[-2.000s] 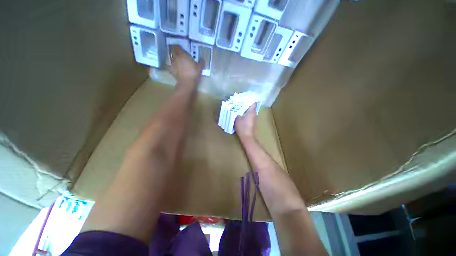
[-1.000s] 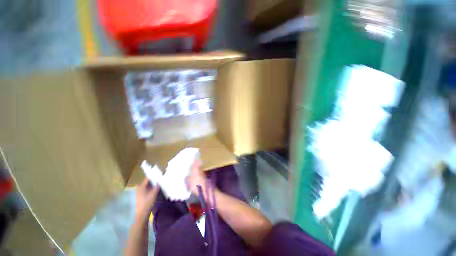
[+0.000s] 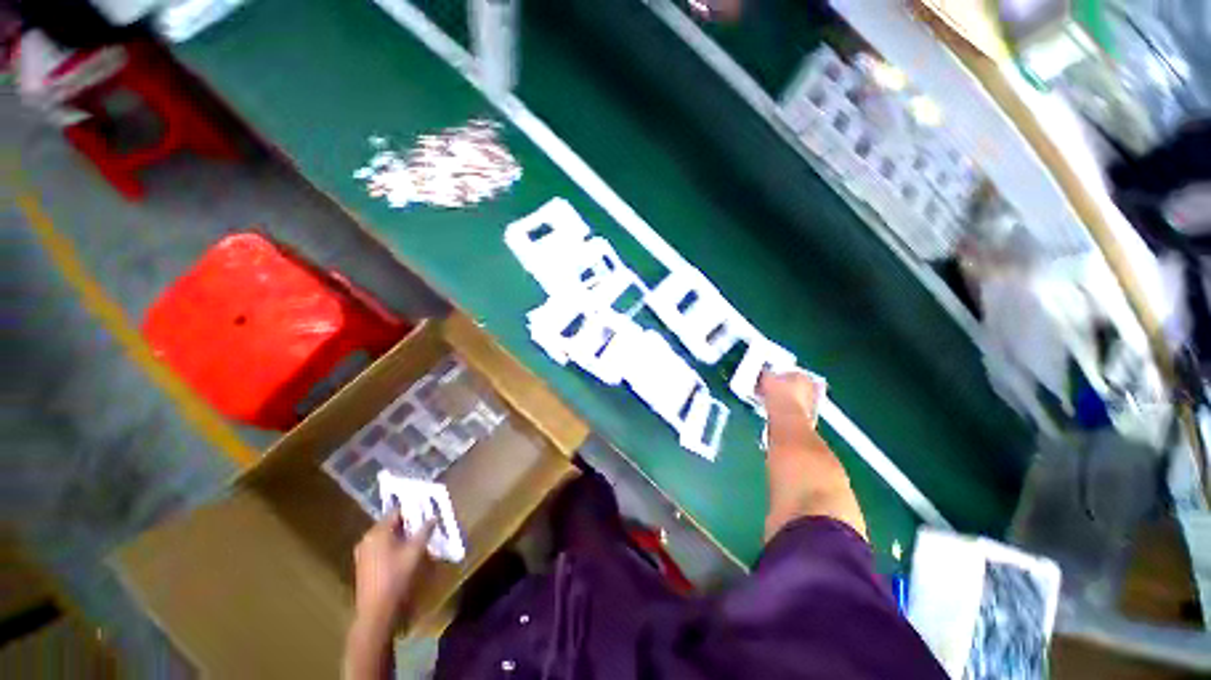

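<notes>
White plastic housings (image 3: pixel 644 359) lie in an overlapping cluster on the green bench, with a short row beside the white strip. My right hand (image 3: pixel 793 401) is on the housing at the near end of that row; its fingertips are partly hidden and the grip is unclear. My left hand (image 3: pixel 388 555) holds a few white housings (image 3: pixel 428 511) over the open carton (image 3: pixel 272 465). Packed housings (image 3: pixel 422 428) lie in rows inside the carton.
A pile of coppery contacts (image 3: pixel 445 165) lies farther along the bench. A red stool (image 3: pixel 252 326) stands beyond the carton, another behind it. White rows (image 3: pixel 883 146) line the far ledge. A white foam bin (image 3: pixel 980 598) with wired parts is at right.
The view has swung from the carton towards the bench. My right hand has gone from the housings near my lap to those on the bench. My left hand still holds housings, now over the carton.
</notes>
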